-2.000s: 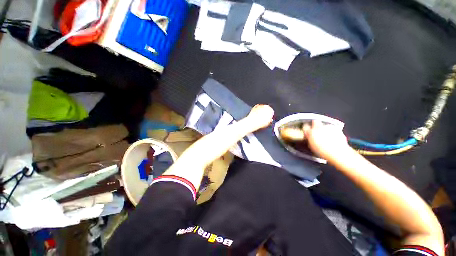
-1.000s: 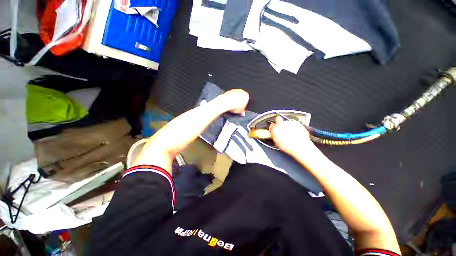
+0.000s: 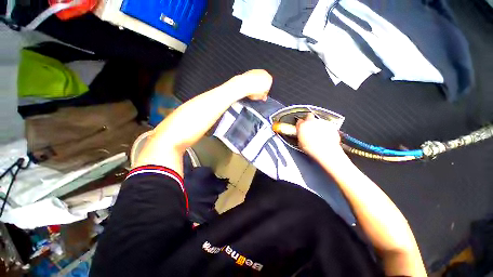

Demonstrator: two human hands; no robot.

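Note:
A grey and white garment panel (image 3: 278, 160) with a dark square patch (image 3: 244, 130) lies along the near edge of the black ironing table. The steam iron (image 3: 319, 114) rests on the panel's dark grey part, its tip towards my left hand. My right hand (image 3: 319, 135) is closed around the iron's brown handle. My left hand (image 3: 257, 85) is at the panel's far upper end, its fingers bent down at the cloth edge; the fingertips are hidden, so I cannot tell if they pinch it.
Pressed grey-and-white pieces (image 3: 346, 38) lie at the table's far side. A blue and yellowish hose (image 3: 378, 152) runs right from the iron. A blue-drawer cabinet (image 3: 162, 19) stands at upper left. Hanging clothes (image 3: 81, 140) and a partly hidden round cream bin (image 3: 139, 146) are left.
The iron and my right hand have moved left along the panel since the oldest frame. My left hand has moved left and away from me, and more of the patch shows than one second ago.

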